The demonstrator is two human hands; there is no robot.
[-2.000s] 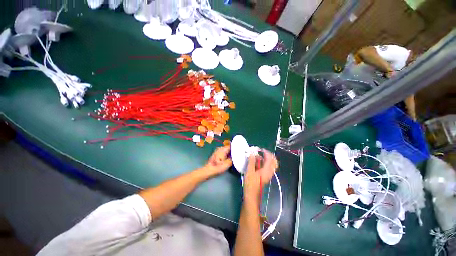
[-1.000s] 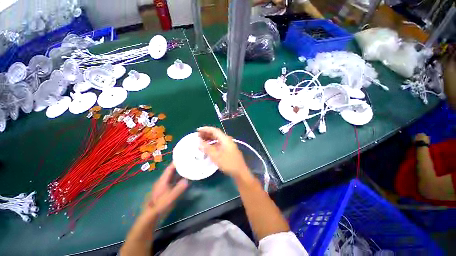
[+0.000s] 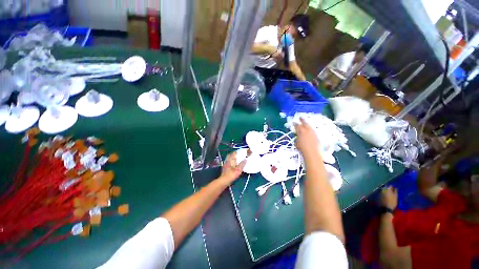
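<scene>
Several white disc housings with white cables [image 3: 273,171] lie in a pile on the green bench section right of the metal post. My left hand [image 3: 232,167] is at the pile's left side, its fingers on the edge of a white disc [image 3: 252,163]. My right hand [image 3: 304,135] reaches over the back of the pile, at the white clump [image 3: 320,131] behind the discs; its fingers are small and blurred, and its grip cannot be made out.
Red leads [image 3: 31,189] with orange tabs lie at left, below more white discs [image 3: 58,119]. A slanting metal post [image 3: 227,84] rises left of the pile. Beyond are a blue crate [image 3: 298,99], white bags [image 3: 362,118] and a person. Another person in red [image 3: 438,226] is at right.
The view has turned right. Both hands have moved from above the near bench edge to the disc pile across the gap. The disc held between them now lies or is held at the pile.
</scene>
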